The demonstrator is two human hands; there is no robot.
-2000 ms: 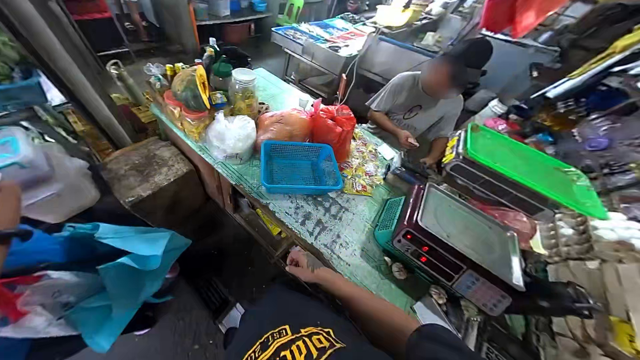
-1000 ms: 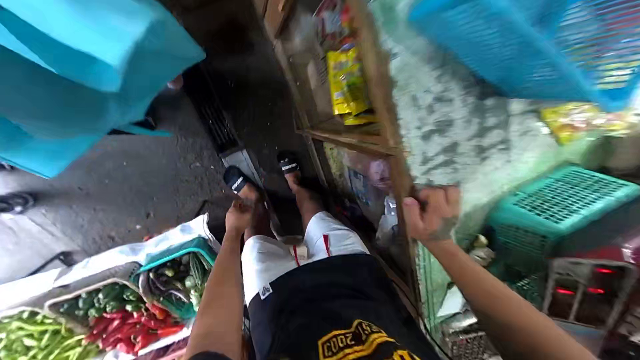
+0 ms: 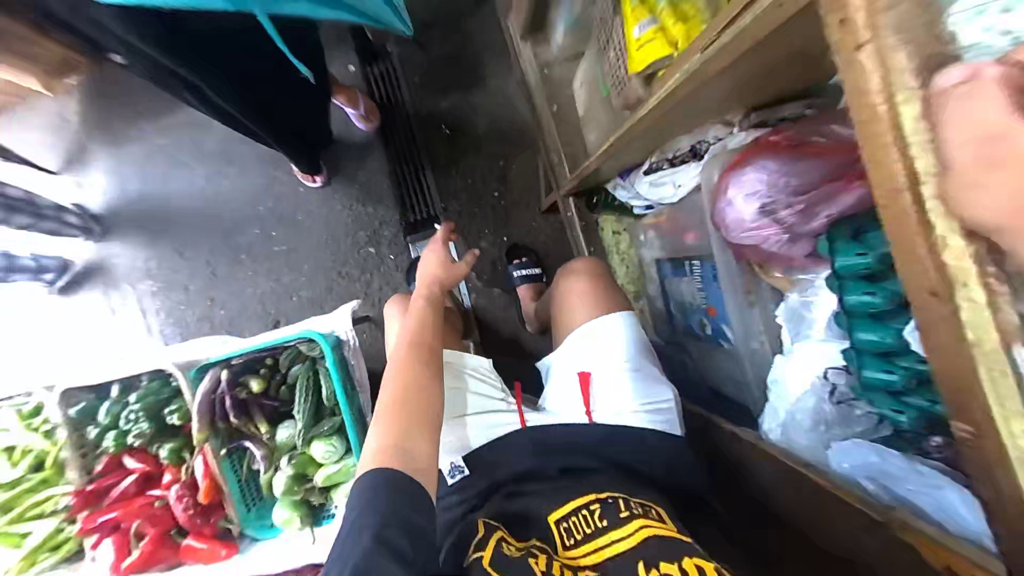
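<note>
My left hand (image 3: 445, 260) hangs over the floor in front of my knees, fingers apart, holding nothing. My right hand (image 3: 980, 144) is at the far right edge, blurred and partly cut off, resting at the wooden edge (image 3: 896, 184) of the stall counter; its fingertips are hard to make out. Below it, inside the shelf, are a pink plastic bag (image 3: 792, 192), a stack of green egg trays (image 3: 880, 320) and a clear plastic bin (image 3: 696, 272). Yellow packets (image 3: 656, 32) lie on the upper shelf.
At lower left, a teal basket (image 3: 344, 400) holds eggplants and bitter gourds, beside red peppers (image 3: 144, 512), green bell peppers (image 3: 148, 412) and long green peppers (image 3: 32, 480). Another person's sandalled foot (image 3: 356, 108) stands at upper left. A floor drain grate (image 3: 408, 152) runs ahead of my feet.
The view has swung down from the counter to the floor and shelves. My left hand, near my knee one second ago, now reaches forward with its fingers spread.
</note>
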